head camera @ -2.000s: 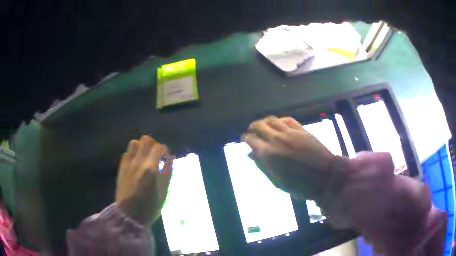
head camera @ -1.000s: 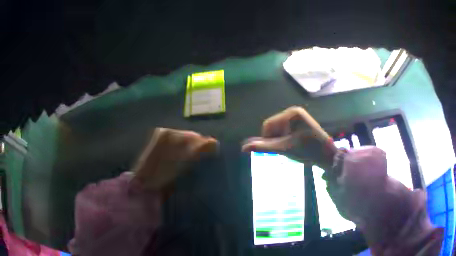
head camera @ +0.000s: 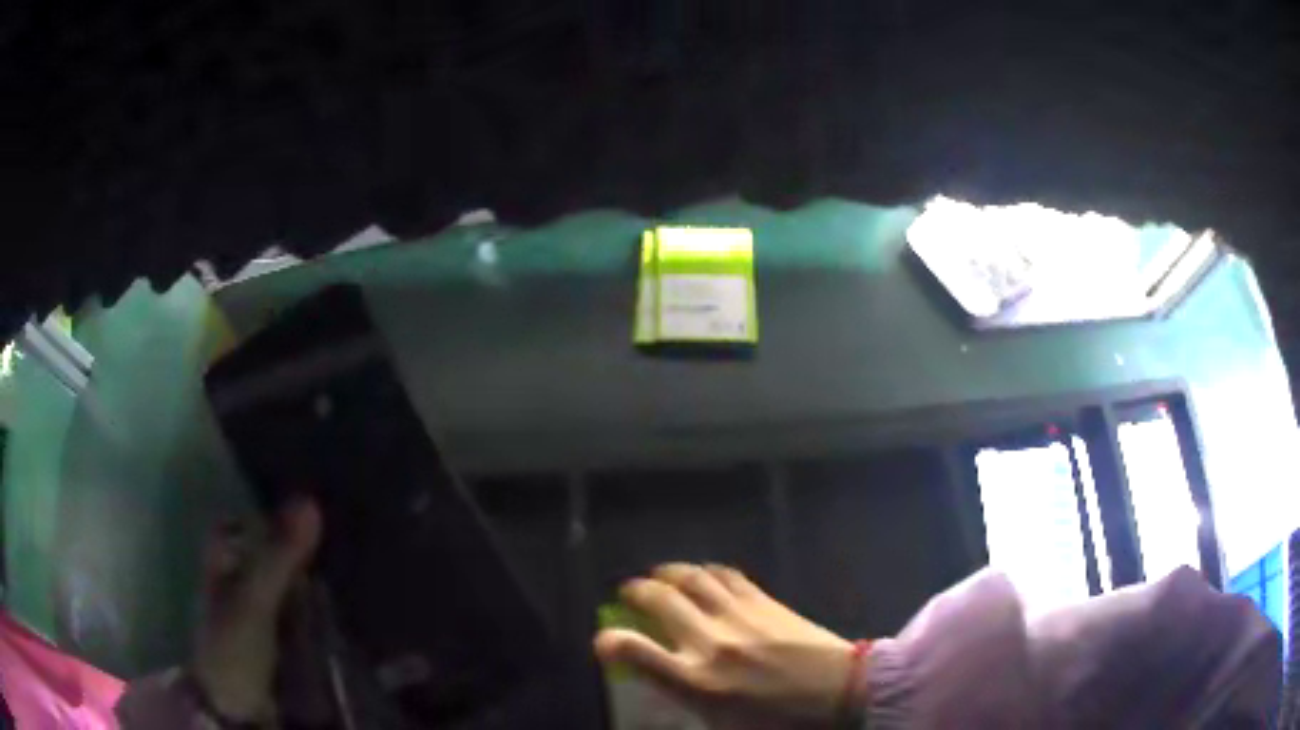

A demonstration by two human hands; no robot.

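My left hand [head camera: 257,592], partly blurred, holds a large dark slab [head camera: 414,499], apparently a smartphone, tilted up at left and running to the bottom edge. Its visible face is black. My right hand [head camera: 741,642] is at bottom centre, fingers bent over a small lime and white thing [head camera: 646,702] that looks like a pack or label. Whether the fingers grip it is hidden. The black tray [head camera: 777,521] lies behind the hands, with dark slots. Phones with glaring white screens [head camera: 1034,513] stand in its right part.
A yellow-green pack with a white label [head camera: 702,292] lies on the dark green mat behind the tray. A white shallow tray [head camera: 1055,292] is at far right back. A blue crate [head camera: 1257,582] shows at the right edge. Black foam overhangs the top. Pink cloth [head camera: 54,682] is at lower left.
My left hand has moved left and down and now holds the dark slab. My right hand has moved down to the lime and white thing. The lit phone at centre no longer shows.
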